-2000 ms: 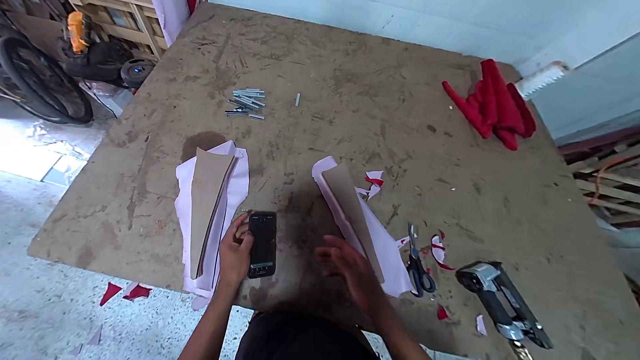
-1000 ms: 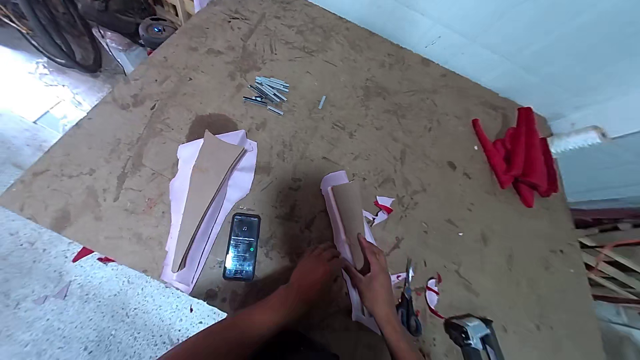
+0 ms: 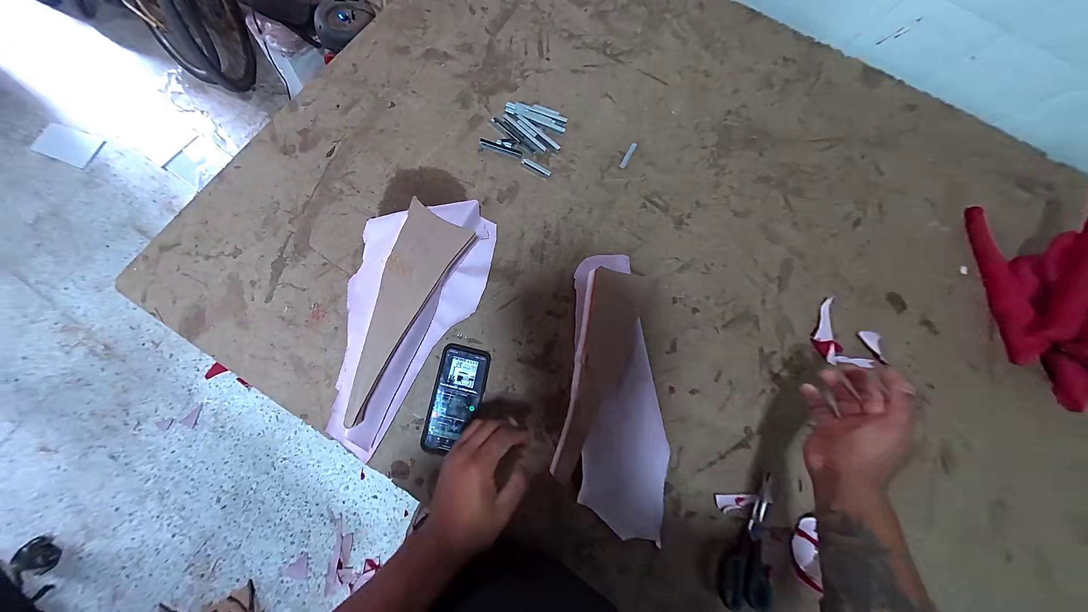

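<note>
My left hand (image 3: 478,484) is at the lower edge of a phone (image 3: 456,398) with its screen lit; its fingers are curled, and whether they touch the phone is unclear. Beyond the phone, a tapered brown board piece (image 3: 412,280) lies on pale pink fabric (image 3: 463,293). A second board piece (image 3: 605,340) stands partly on its edge on another pink fabric piece (image 3: 629,459), between my hands. My right hand (image 3: 858,421), palm up and fingers spread, is beside small fabric scraps (image 3: 829,336); nothing is plainly held. Scissors (image 3: 752,544) lie below and left of it.
Several short metal rods (image 3: 527,132) lie in a pile at the table's far side, with one rod (image 3: 628,155) apart. Red fabric (image 3: 1041,297) is heaped at the right. A white and red scrap (image 3: 806,552) lies beside the scissors. The table edge (image 3: 246,387) runs along the left, with scraps on the floor.
Both hands have left the right board piece: my left hand moved left to the phone, my right hand moved right to the scraps. The board now leans on its edge. The phone screen, dark at first, is lit.
</note>
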